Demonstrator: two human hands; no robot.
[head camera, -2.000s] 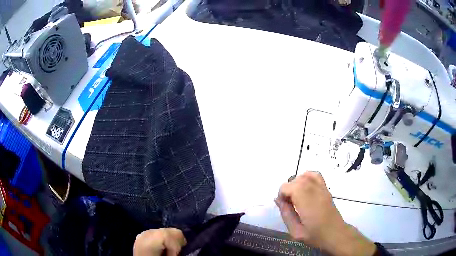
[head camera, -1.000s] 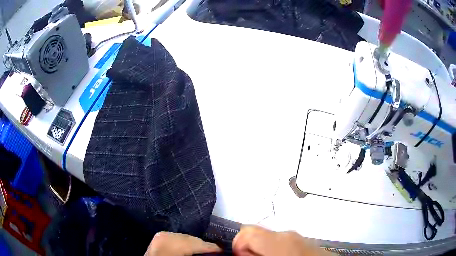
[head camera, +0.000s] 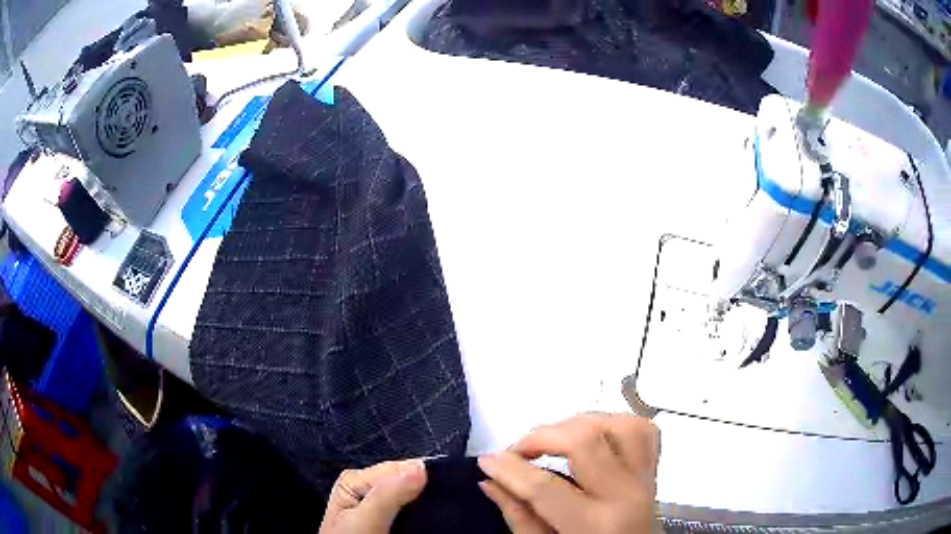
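A small plain dark piece of cloth (head camera: 450, 499) is held at the table's front edge, at the bottom of the view. My left hand (head camera: 375, 499) pinches its left side between thumb and fingers. My right hand (head camera: 584, 475) pinches its right side, fingertips bent over its upper corner. The lower parts of both hands and the cloth are cut off by the picture's edge. A dark checked garment panel (head camera: 334, 302) lies on the white table left of and beyond my hands. Its lower end lies close behind my left hand.
A white sewing machine (head camera: 824, 198) stands right. Black shears (head camera: 909, 454) and yellow-green snips (head camera: 860, 396) lie by it. A grey fan box (head camera: 136, 125) stands left. A dark garment pile (head camera: 605, 42) lies behind, with a pink cone (head camera: 837, 47) above the machine. Blue and red crates (head camera: 57, 448) are below left.
My right hand has come from above the table to the dark piece. Both hands are now raised slightly at the edge, with the cloth stretched between them. The view has shifted slightly.
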